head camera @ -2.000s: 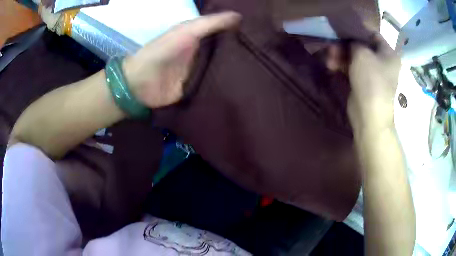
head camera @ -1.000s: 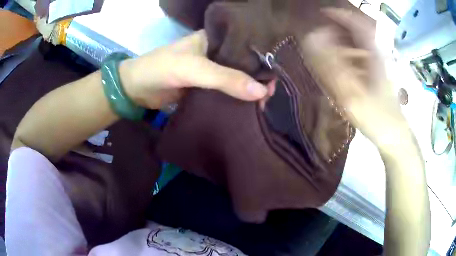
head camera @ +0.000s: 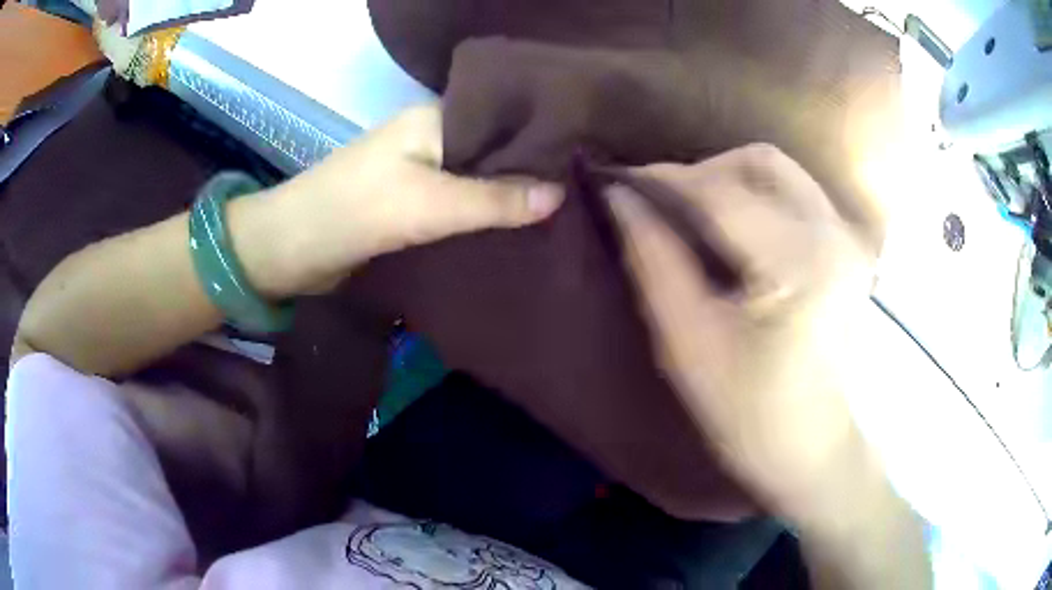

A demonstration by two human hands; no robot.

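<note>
A large dark brown garment panel (head camera: 508, 300) lies over the table's front edge and hangs down in front of me. My left hand (head camera: 404, 190), with a green bangle on the wrist, grips the panel at its left side, thumb on top and fingers hidden behind the cloth. My right hand (head camera: 738, 254), slightly blurred, pinches a fold of the panel just right of my left thumb. A dark crease runs between the two hands. The pocket opening and the pale topstitching cannot be made out.
The white table has a ruler-marked front edge (head camera: 260, 115). The white sewing machine head (head camera: 1004, 81) with metal parts stands at the right. Cut pieces (head camera: 173, 12) lie at the top left. Brown cloth (head camera: 196, 426) hangs at the left and over the lap.
The stitched flap and open pocket slit seen a second ago no longer show. My right hand has moved left and down onto the panel and now pinches a fold beside my left thumb.
</note>
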